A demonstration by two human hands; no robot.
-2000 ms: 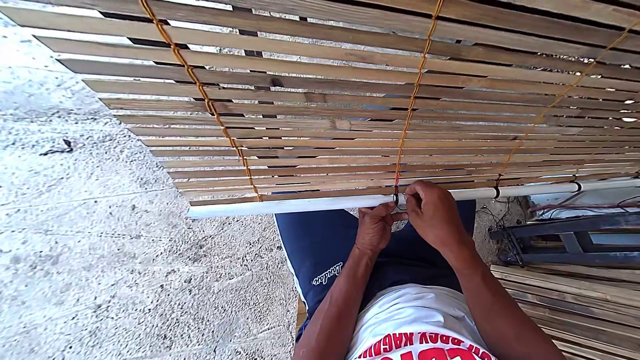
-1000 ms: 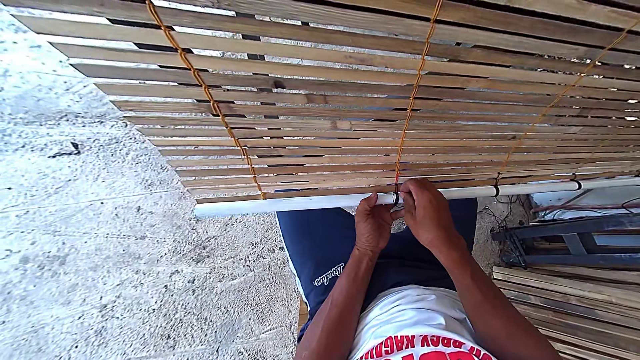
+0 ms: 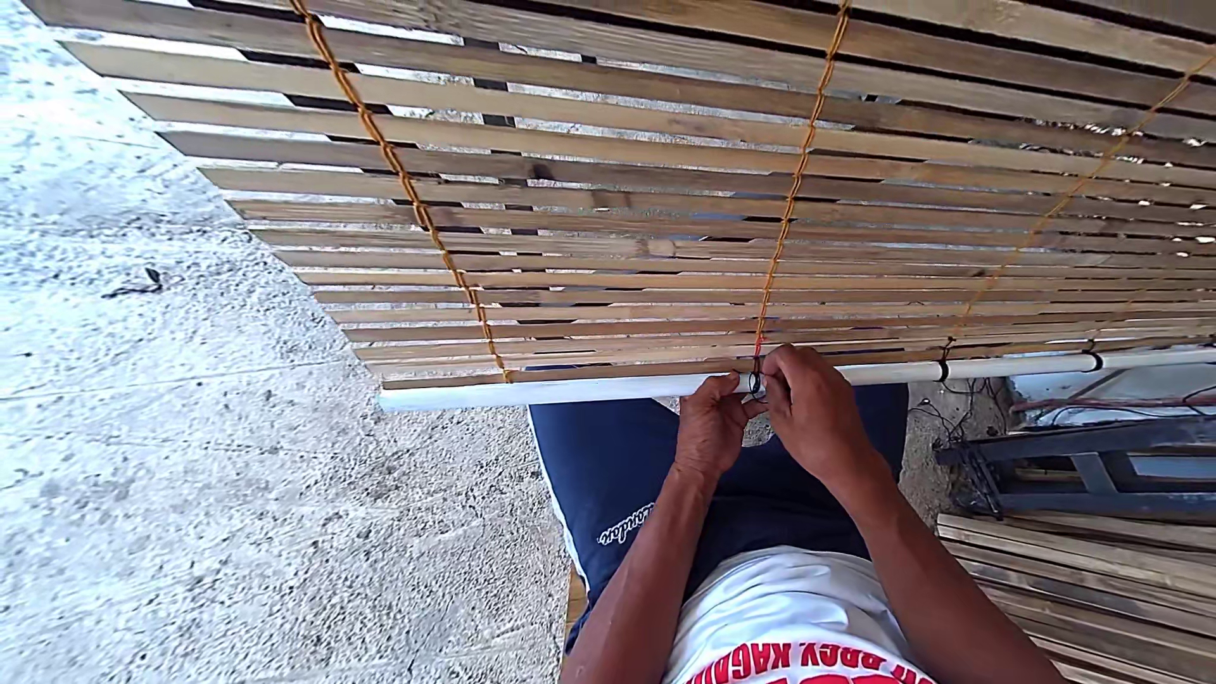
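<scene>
A slatted bamboo blind (image 3: 608, 190), bound with orange cords (image 3: 790, 204), spreads across the upper view. Along its near edge runs a white pipe (image 3: 570, 389). My left hand (image 3: 712, 425) grips the pipe from below, just left of a thin dark cord (image 3: 755, 380) looped around it under the middle orange cord. On the right of that loop, my right hand (image 3: 807, 408) has its thumb and fingers pinched at the dark cord. Farther right, more dark ties (image 3: 943, 369) wrap the pipe. The cord's ends are partly hidden by my fingers.
Rough concrete floor (image 3: 237, 532) lies at the left, with a small dark scrap (image 3: 138, 283) on it. At the right are a dark metal frame (image 3: 1092, 465), loose dark strands (image 3: 964, 408) and a pile of bamboo slats (image 3: 1092, 589). My legs are under the pipe.
My right hand has shifted slightly at the tie, its fingers now bent closer to the dark loop. My left hand stays on the pipe.
</scene>
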